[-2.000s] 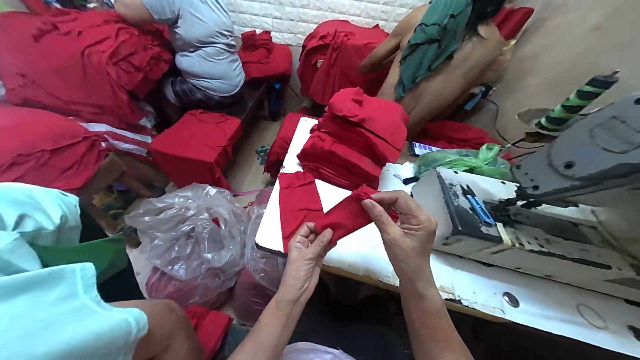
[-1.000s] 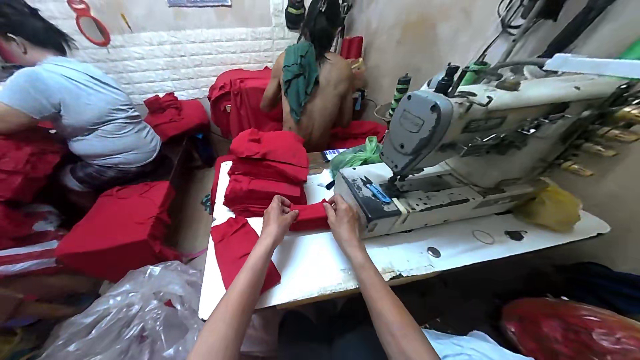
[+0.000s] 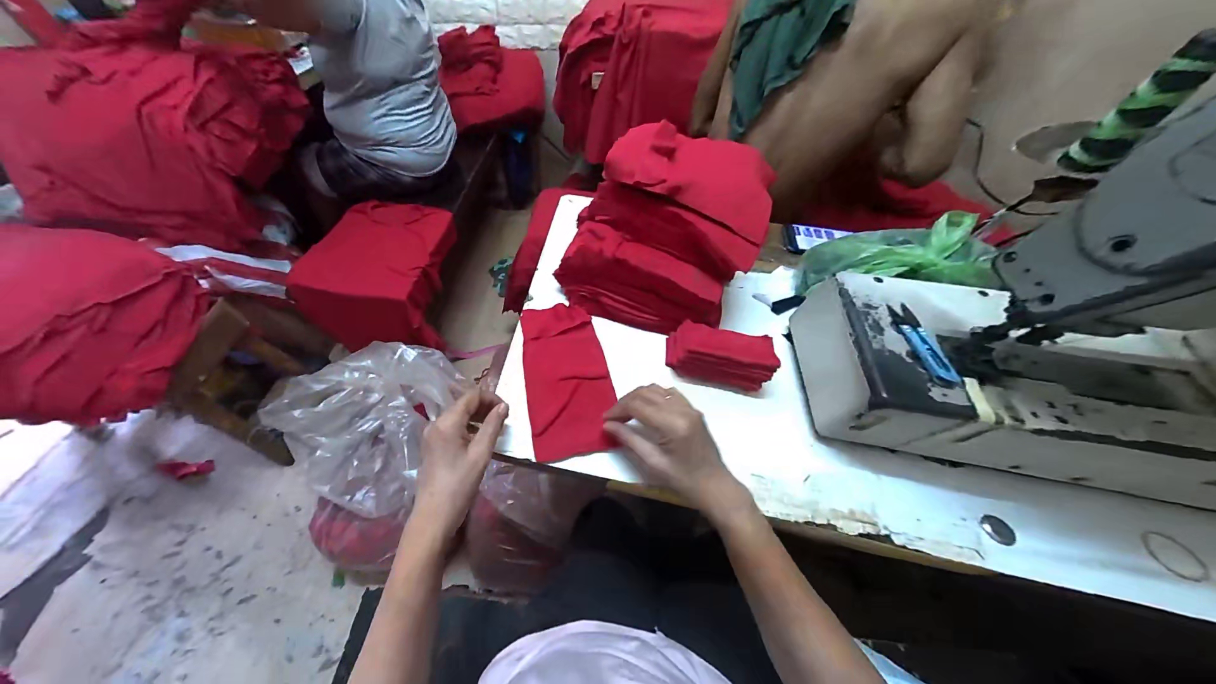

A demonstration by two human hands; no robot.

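A flat red fabric piece [image 3: 570, 389] lies on the white table at its left end. My right hand [image 3: 670, 442] touches the right edge of this piece with its fingertips. My left hand [image 3: 463, 442] is just past the table's left corner, thumb and fingertips close together; whether anything is between them cannot be told. A small folded stack of red fabric [image 3: 723, 356] lies to the right of the flat piece. Behind both stands a tall pile of folded red fabric [image 3: 665, 237].
An industrial sewing machine [image 3: 902, 351] with blue thread snips [image 3: 923, 350] on it stands at the right. Behind it lies a green plastic bag [image 3: 902, 252]. A clear plastic bag [image 3: 370, 418] is left of the table. Two people work beyond, among red fabric heaps [image 3: 142, 123].
The red fabric both hands held one second ago is out of them. My hands have moved apart, the left to the table's corner and the right to the flat piece. The view has tilted down.
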